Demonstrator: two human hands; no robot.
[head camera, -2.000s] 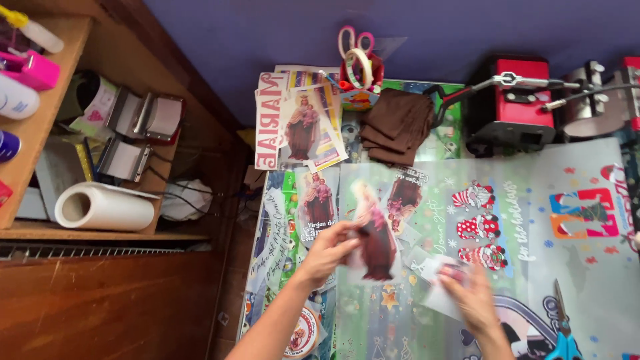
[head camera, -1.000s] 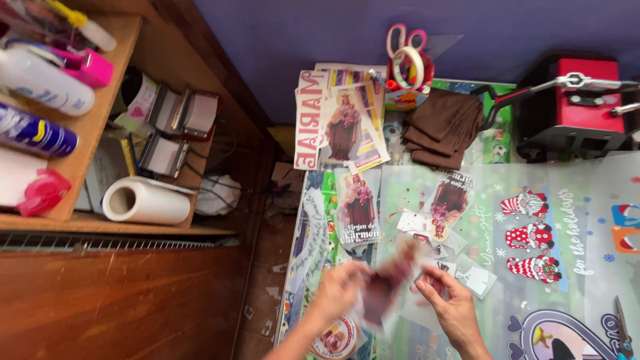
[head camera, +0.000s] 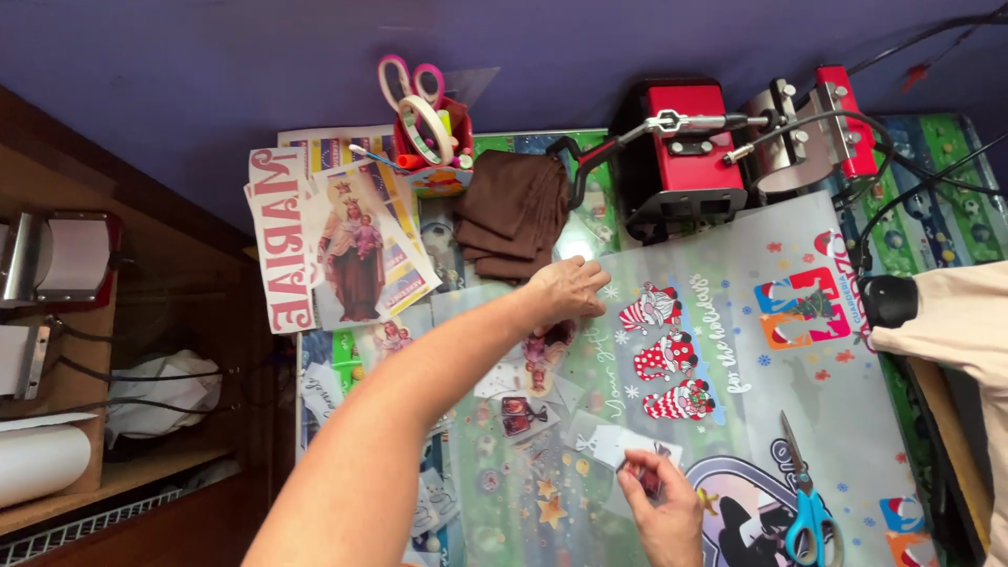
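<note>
My left hand (head camera: 568, 290) reaches across the sheets beside a stack of folded brown fabric (head camera: 516, 213); its fingers point down over a printed figure cutout (head camera: 543, 358), and what is under them is hidden. My right hand (head camera: 661, 500) pinches a small dark printed transfer piece (head camera: 649, 479) at the lower middle. Small clear pieces with dark scapular-like prints (head camera: 517, 415) lie between the hands. A larger figure print (head camera: 354, 252) rests at the left on other printed sheets. Blue-handled scissors (head camera: 805, 512) lie at the lower right.
A cup (head camera: 437, 181) of scissors, tape and markers stands by the wall. Right of the brown fabric is a red heat press (head camera: 693, 150) with a long handle and cables. Wide printed film (head camera: 740, 315) covers the table. Beige cloth (head camera: 957, 323) is at the right edge, open shelves (head camera: 47, 504) at the left.
The figure cutout held between both hands one second ago is no longer seen between them. My left hand has moved up toward the brown fabric. The view has shifted right.
</note>
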